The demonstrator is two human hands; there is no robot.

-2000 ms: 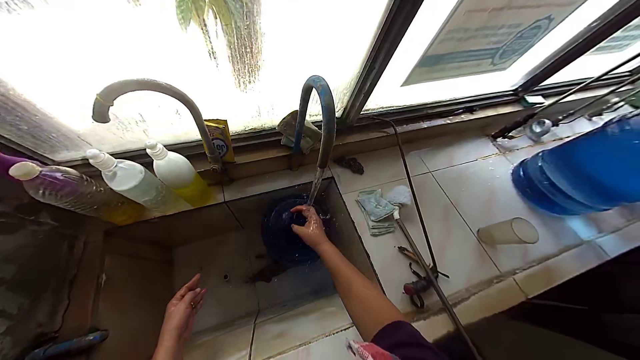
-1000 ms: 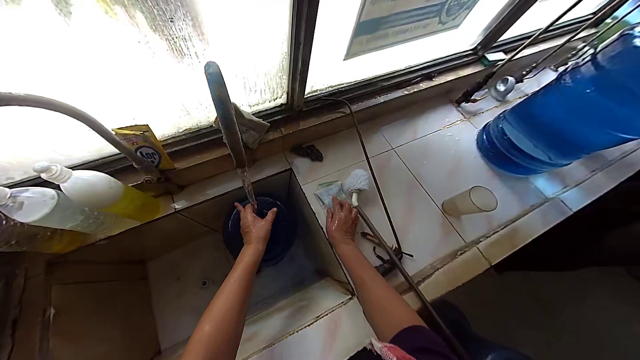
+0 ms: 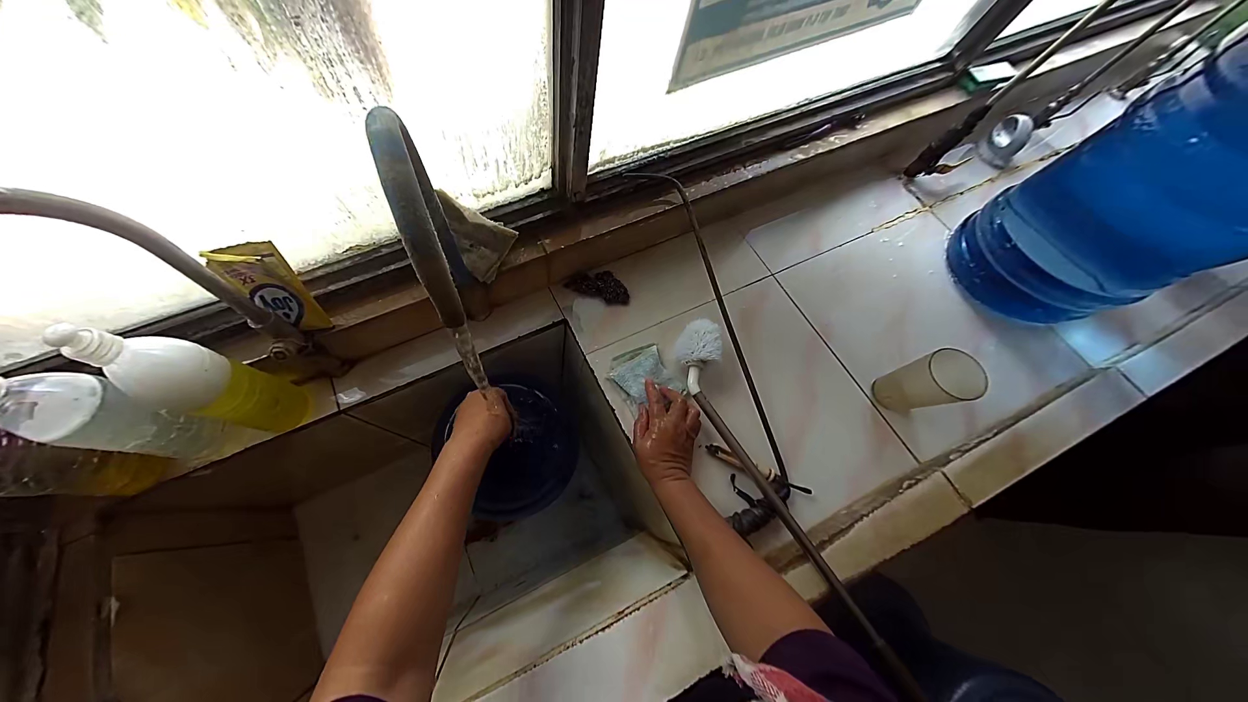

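Note:
Water runs from the curved tap [image 3: 414,214] onto my left hand [image 3: 483,417], which is over a dark blue bucket [image 3: 522,463] in the tiled sink [image 3: 604,458]. Whether its fingers hold anything is hidden. My right hand [image 3: 667,434] rests on the tiled counter beside the sink, its fingertips at a pale blue-green scrubbing pad [image 3: 639,370]. Next to that pad lies the white round head of a long-handled brush [image 3: 699,343], its handle running down past my right forearm.
A blue water jug [image 3: 1102,210] and a translucent cup [image 3: 931,380] occupy the counter at right. Liquid bottles [image 3: 185,375] and a yellow packet [image 3: 268,285] stand at left. A thin dark hose [image 3: 726,312] crosses the counter; small tools [image 3: 756,497] lie near the edge.
Two seconds ago my right hand was at the bucket under the tap and my left hand was lower left. Now my left hand is under the water and my right hand is on the counter.

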